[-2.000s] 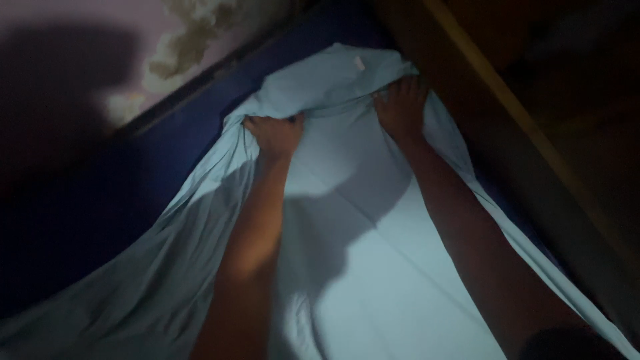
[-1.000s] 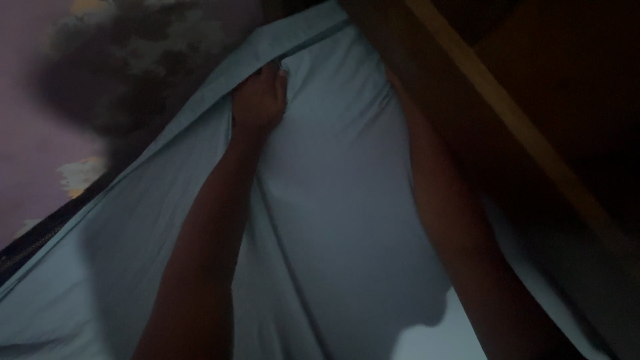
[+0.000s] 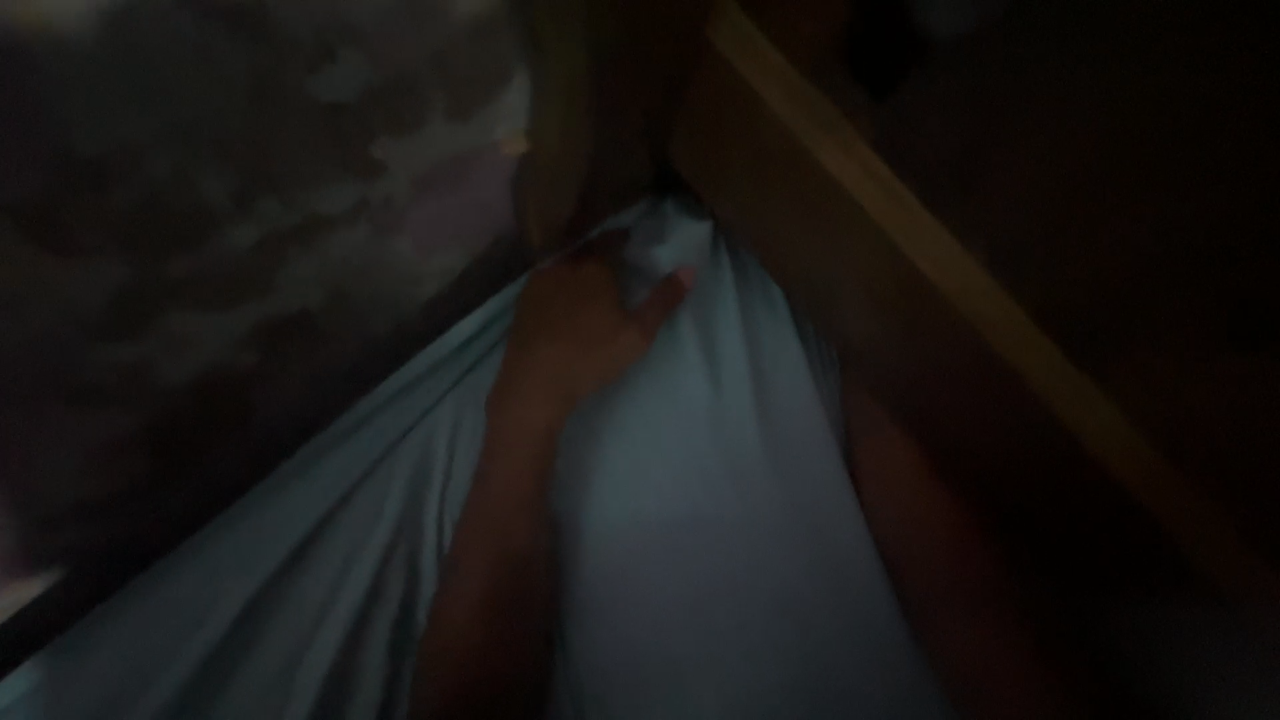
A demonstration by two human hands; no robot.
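Observation:
A light blue bed sheet point(image 3: 700, 500) stretches from the bottom of the view up to a mattress corner near the upper middle, with folds running toward that corner. My left hand point(image 3: 580, 320) lies on the sheet just left of the corner, thumb apart from the fingers; its fingertips are hidden in shadow, and whether they grip the cloth is unclear. On the right, my forearm runs along the sheet's right side, between mattress and wooden board. The right hand itself is hidden or lost in the dark there.
A wooden bed board point(image 3: 880, 200) with a lighter top edge slants down along the right side. A patterned wall point(image 3: 330, 200) in purple and dark patches rises at the left, and a dark post point(image 3: 590, 110) stands behind the corner. The scene is very dim.
Two seconds ago both hands were on the sheet's far edge over dark blue mattress; now the sheet reaches the corner. My right hand has gone down beside the wooden board, out of sight.

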